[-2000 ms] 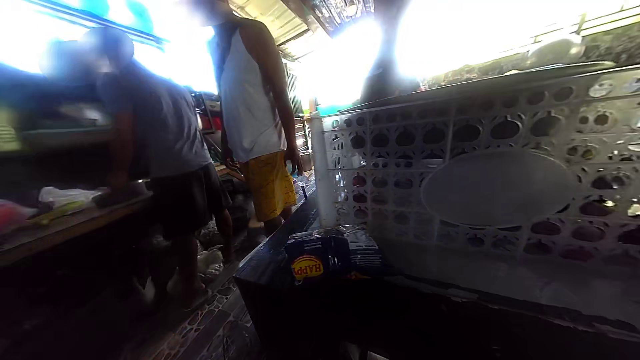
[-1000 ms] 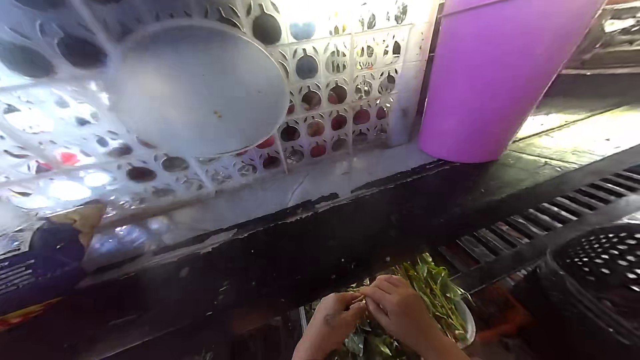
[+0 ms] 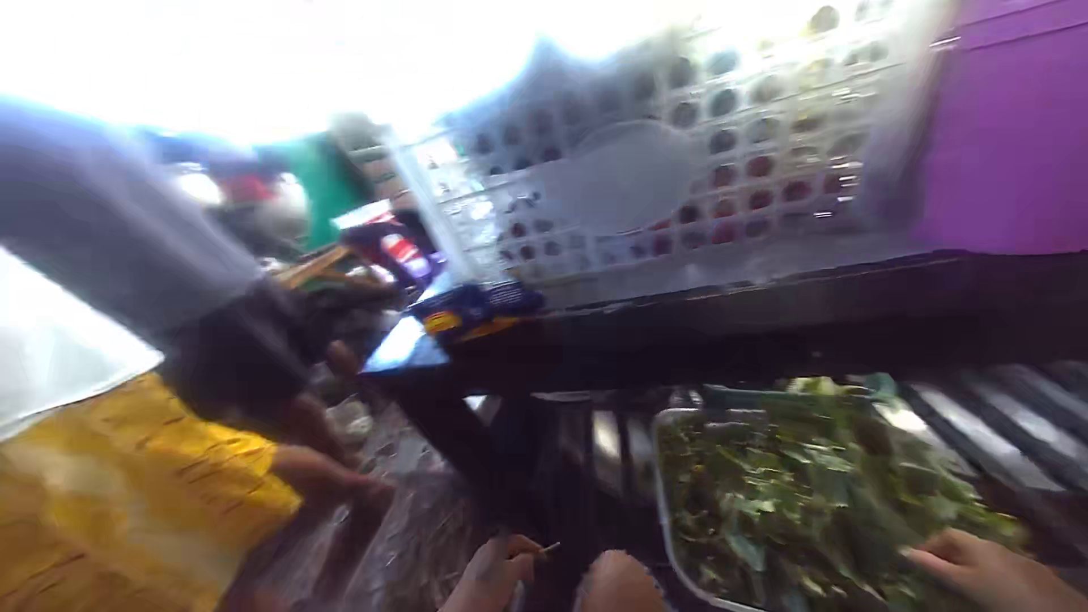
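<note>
My left hand [image 3: 497, 571] is low in the middle of the view, its fingers closed on a short thin stem. Beside it a bare knee shows at the bottom edge. To the right, leafy greens [image 3: 790, 501] fill a pale-rimmed container [image 3: 671, 535]. My right hand [image 3: 977, 565] is over the right side of these greens, thumb and fingers close to the leaves; blur hides whether it holds any.
A white perforated plastic basket [image 3: 633, 178] and a purple container [image 3: 1007, 127] stand on a dark ledge [image 3: 765, 327]. A blue packet [image 3: 480, 310] lies at its corner. Two people are at left, one in yellow shorts [image 3: 144, 493]. Dark slats [image 3: 1011, 416] lie at right.
My hands were together over the greens; now they are wide apart, the left one left of the container. The view has swung left, and the people show at left again.
</note>
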